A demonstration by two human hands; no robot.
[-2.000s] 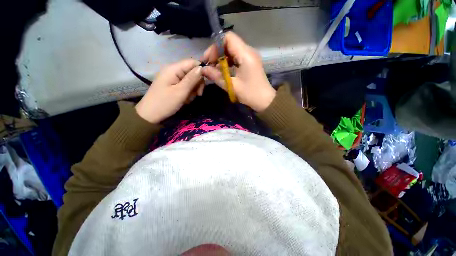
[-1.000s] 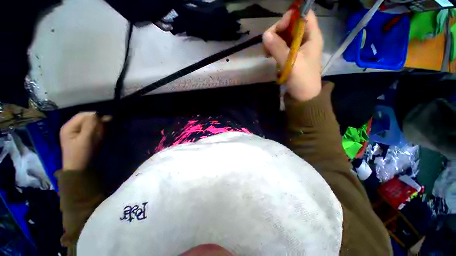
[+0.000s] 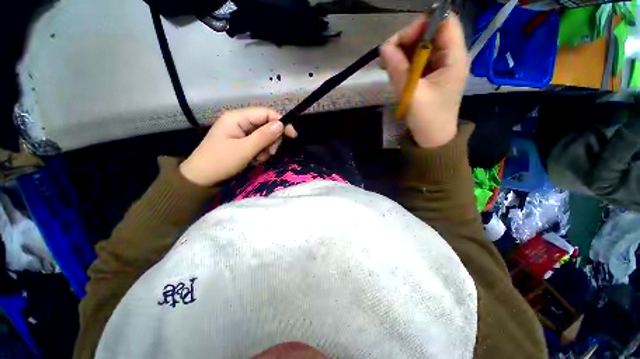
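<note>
A narrow black strip point(image 3: 330, 85) runs taut on a slant between my two hands above the table's front edge. My left hand point(image 3: 237, 144) pinches its lower end between thumb and fingers. My right hand point(image 3: 433, 80) pinches its upper end and also holds the scissors point(image 3: 416, 73), with the yellow-orange handle towards me and the silver blades pointing up, partly cut off by the top edge. Another stretch of black strip point(image 3: 169, 64) hangs from the top of the picture over the table edge, left of centre.
A black pile point(image 3: 281, 22) lies on the off-white table point(image 3: 105, 77), beside a shiny metallic part point(image 3: 216, 17). A blue bin point(image 3: 521, 49) and green cloth point(image 3: 581, 26) are at top right. Clutter fills the lower right; a dark grey sleeve-like shape point(image 3: 600, 158) is at the right edge.
My left hand has moved from far left to the centre and grips the strip closer to my right hand. The stretch between my hands is shorter. My right hand has shifted slightly right.
</note>
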